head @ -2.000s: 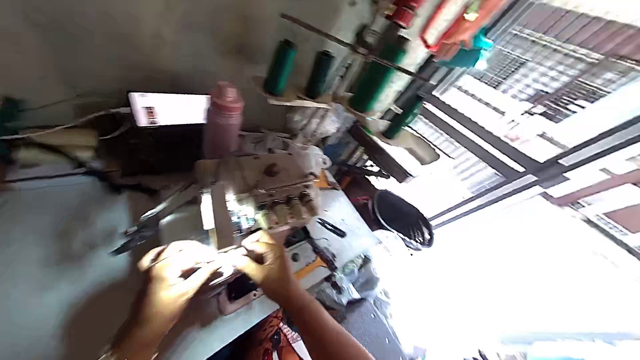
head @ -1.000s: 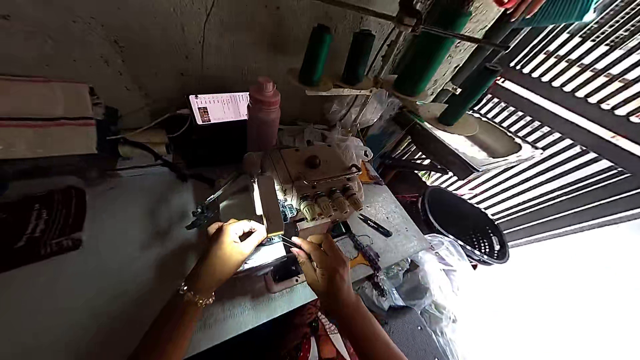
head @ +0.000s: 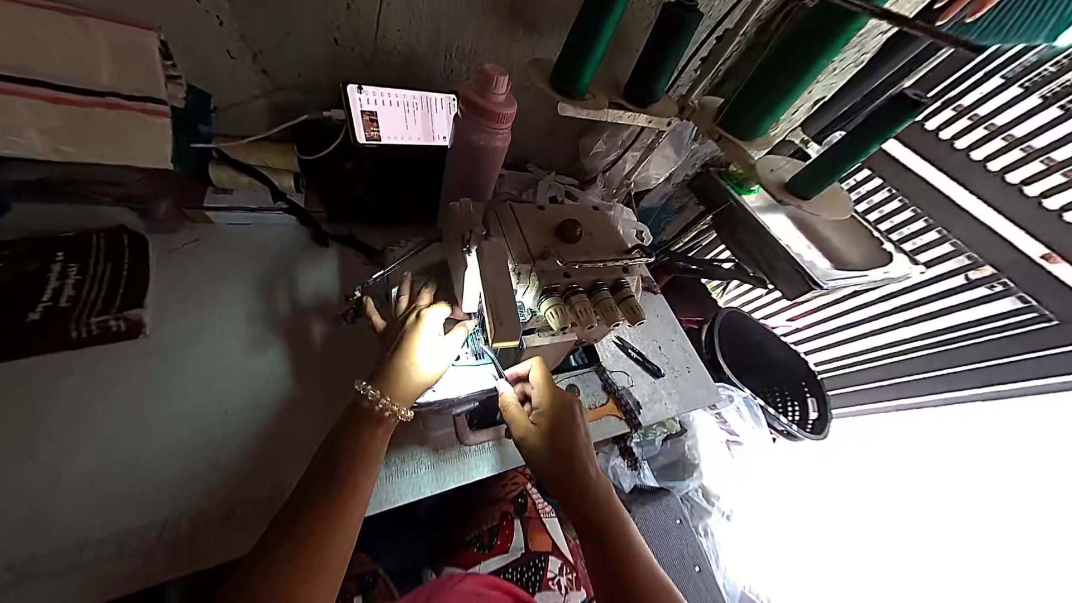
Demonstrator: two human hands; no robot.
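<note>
A serger sewing machine (head: 578,239) stands on the table, its lamp lighting the needle area. My left hand (head: 419,343), with a beaded bracelet on the wrist, reaches to the presser foot area from the left, fingers spread and fingertips beside the needles. Whether it pinches a thread cannot be seen. My right hand (head: 540,406) grips slim metal tweezers (head: 494,362), their tips pointing at the lit needle plate (head: 473,347). Tension dials (head: 590,307) line the machine's front.
Thread snips (head: 639,357) lie right of the machine. Behind it stand a pink bottle (head: 481,138) and a lit phone (head: 402,115). Green thread cones (head: 588,46) are on a stand above. A dark printed package (head: 75,289) lies at left, a black basket (head: 766,373) at right.
My left hand's fingers have spread and moved to the needle area. My right hand keeps the tweezers near the needle plate. The view shifted between the earliest frame and the later ones.
</note>
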